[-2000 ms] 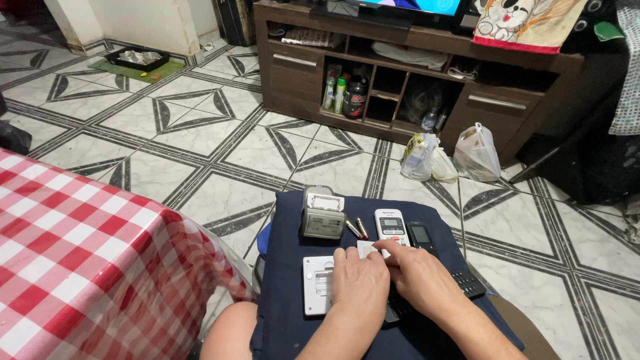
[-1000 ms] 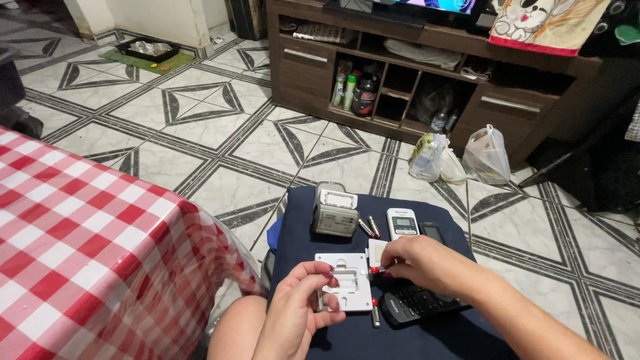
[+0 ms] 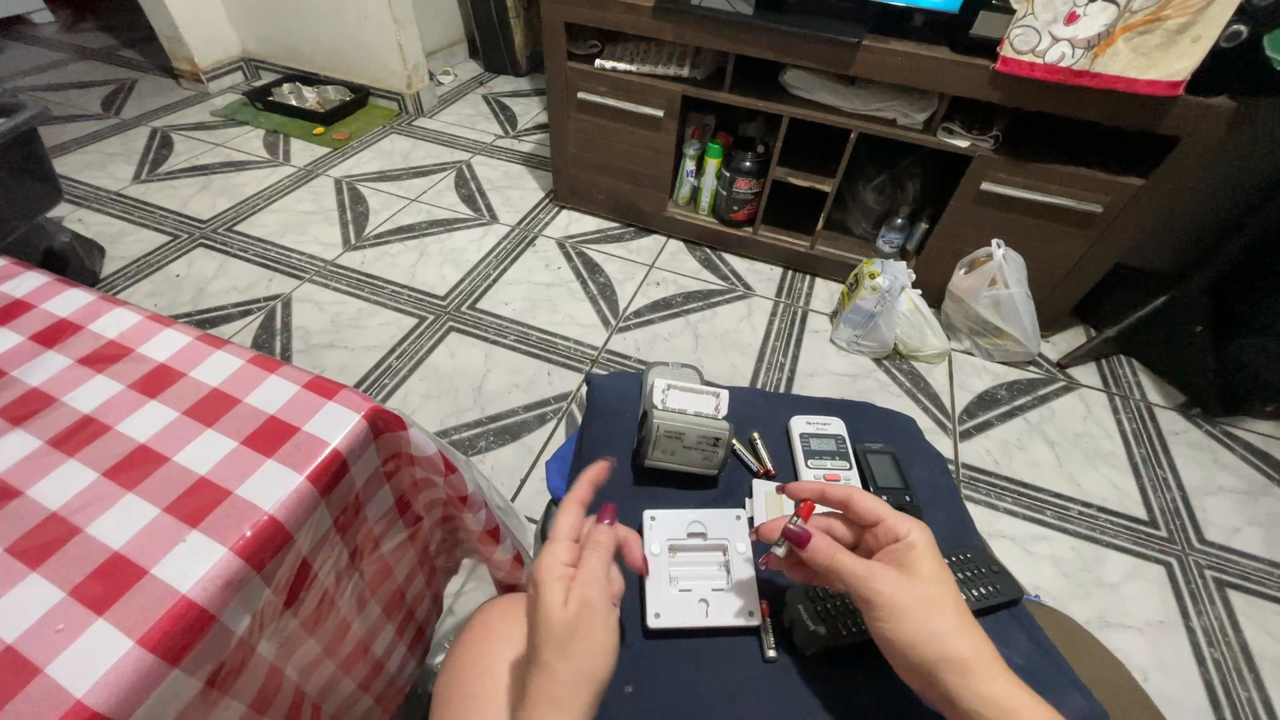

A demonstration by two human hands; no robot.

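Observation:
Between my hands a white square plastic device [image 3: 702, 570] lies on a dark blue cushion [image 3: 690, 680], its battery compartment uncovered and seemingly without batteries. My right hand [image 3: 850, 545] pinches a red-ended battery [image 3: 795, 527] between thumb and fingers. Just left of the device, my left hand [image 3: 585, 580] is raised with fingers apart, holding nothing. One battery [image 3: 767, 632] lies below the device's right corner, and two batteries [image 3: 754, 455] lie beside a grey wrist blood pressure monitor [image 3: 686, 420]. A small white cover [image 3: 768, 500] is partly hidden behind my right fingers.
A white air-conditioner remote [image 3: 825, 450], a dark handheld device [image 3: 886, 476] and black remotes [image 3: 825, 617] lie on the cushion's right side. A table with a red checked cloth [image 3: 200, 480] stands left. Ahead are plastic bags [image 3: 992, 305] and a wooden TV stand [image 3: 620, 130].
My left hand has let go of the white device and moved left off it. My right hand has lifted a battery near the small cover.

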